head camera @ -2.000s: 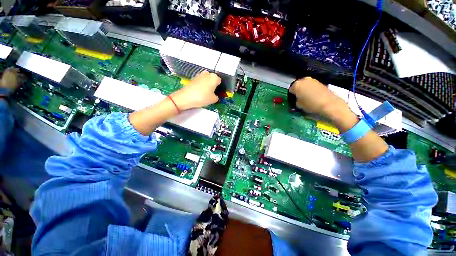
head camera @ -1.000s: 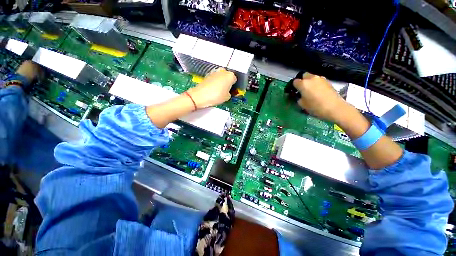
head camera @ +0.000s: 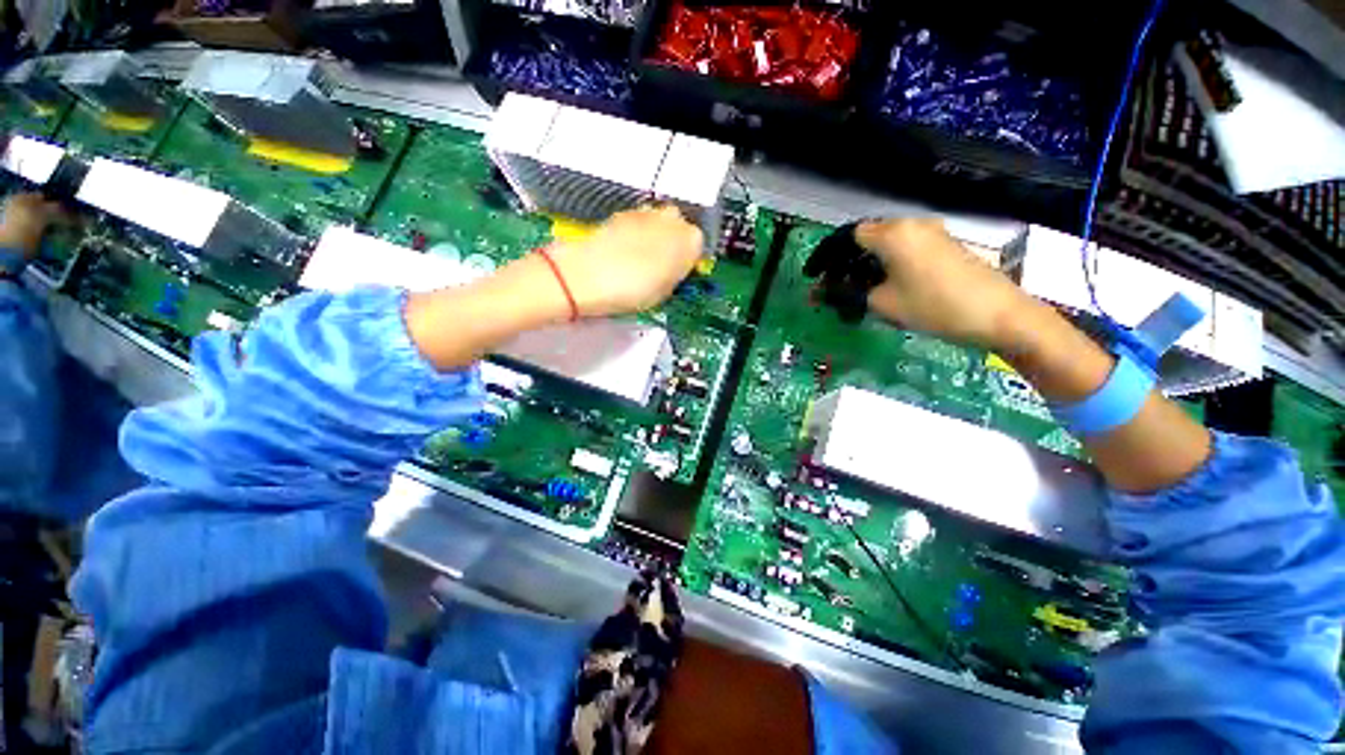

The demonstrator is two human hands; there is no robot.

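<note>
My left hand is closed at the right end of a tall finned heat sink on a green circuit board. Its fingertips are hidden, so I cannot tell what it holds. My right hand is over the upper left part of the neighbouring green board. Black pieces are at its thumb and fingertips and look held; their exact kind is unclear. A long silver-white heat sink lies along this board below my right hand. A blue wrist strap is on my right wrist.
Behind the boards stand bins of red components and blue-purple components. Dark striped trays are at the right. A blue cord hangs by my right wrist. Another person's hand is at the far left. A metal rail runs in front.
My right hand has shifted slightly, and more of the black pieces shows at its fingertips. The red part seen earlier beside them no longer shows. My left hand stays by the finned heat sink.
</note>
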